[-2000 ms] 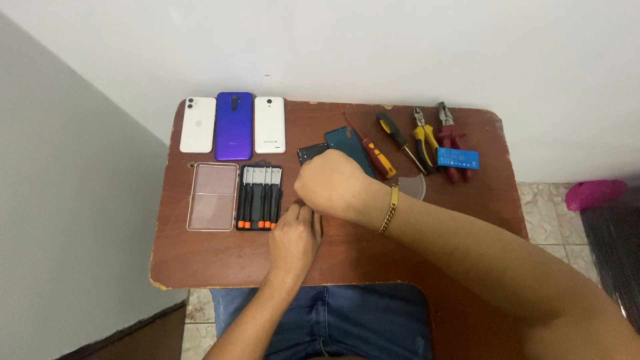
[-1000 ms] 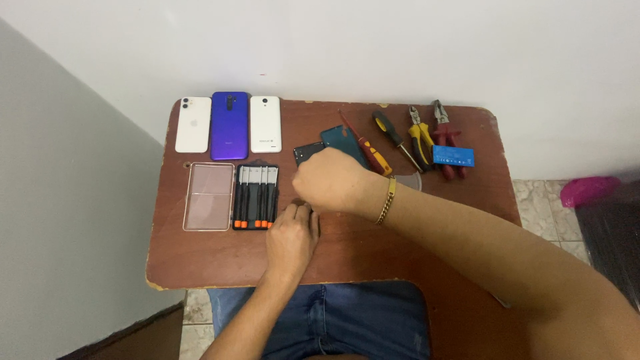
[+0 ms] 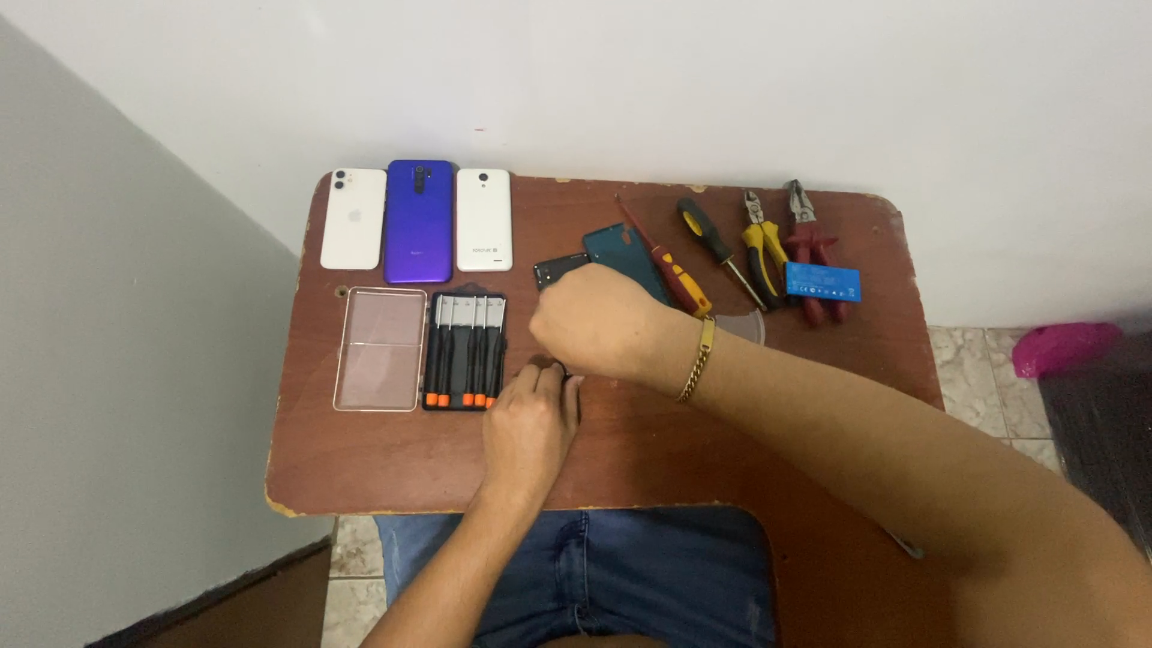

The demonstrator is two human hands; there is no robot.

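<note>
My right hand [image 3: 598, 319], bent at the wrist, is closed in a fist shape above the middle of the desk; whatever its fingers hold is hidden behind it. Just below it, my left hand [image 3: 531, 414] has its fingertips on a small dark object, mostly covered. A black phone part [image 3: 560, 269] shows past my right knuckles, beside a dark teal back panel [image 3: 630, 256]. Left of my hands lies an open case of precision screwdrivers [image 3: 465, 351] with black and orange handles, its clear lid [image 3: 381, 351] folded out flat.
A white iPhone [image 3: 354, 220], a blue phone [image 3: 418, 223] and a white phone [image 3: 484, 221] line the back left. A red-yellow screwdriver [image 3: 681, 281], black-yellow screwdriver [image 3: 706, 232], yellow pliers [image 3: 763, 247], red pliers [image 3: 810, 234] and blue battery [image 3: 823, 282] lie right, near a wall.
</note>
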